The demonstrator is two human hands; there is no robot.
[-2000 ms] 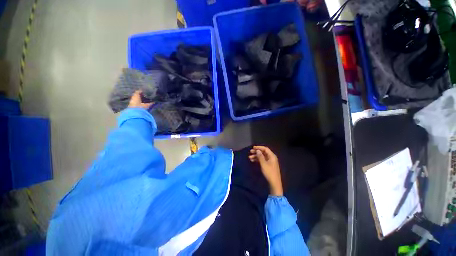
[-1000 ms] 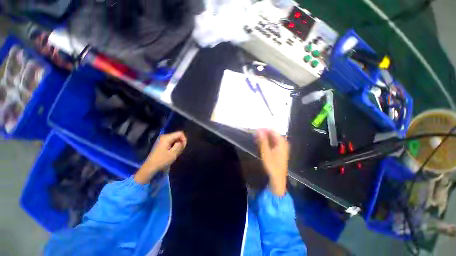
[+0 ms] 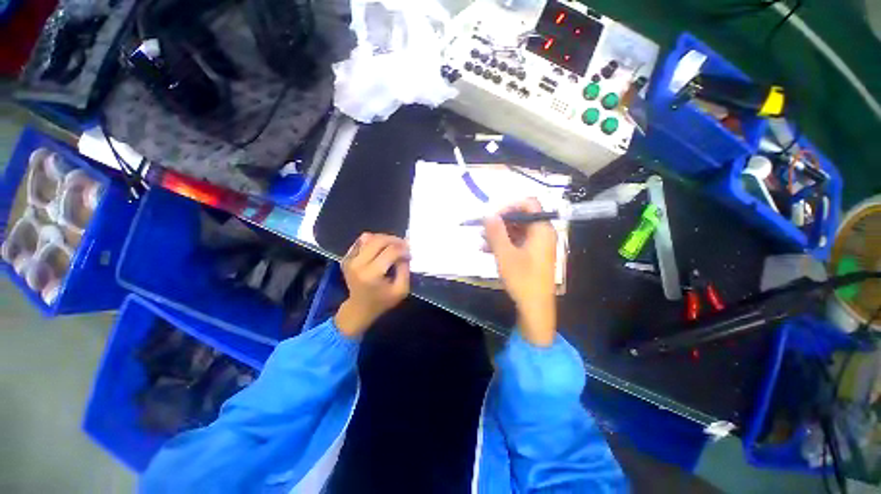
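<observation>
A white sheet (image 3: 440, 246) lies on a brown-edged board on the black bench mat. My right hand (image 3: 522, 251) is over the sheet and holds a dark pen (image 3: 529, 217) between thumb and fingers, its tip pointing left over the paper. A small translucent white bottle (image 3: 591, 209) shows just right of the pen; whether they touch is unclear. My left hand (image 3: 375, 275) is at the sheet's left front edge with curled fingers; I cannot tell whether it grips the edge. A thin item with a blue part (image 3: 473, 185) lies at the sheet's top.
An off-white tester (image 3: 541, 82) with red digits stands behind the sheet. A green tool (image 3: 641, 232), a flat grey strip (image 3: 665, 246) and red handles (image 3: 713, 297) lie at right, near a long black stick (image 3: 724, 318). Blue bins (image 3: 787, 207) stand beyond. Patterned cloth (image 3: 232, 125) and plastic bag (image 3: 391, 58) lie left.
My view has turned from the floor bins to the bench. My left hand has left the grey cloth and moved to the sheet. My right hand has taken hold of the pen.
</observation>
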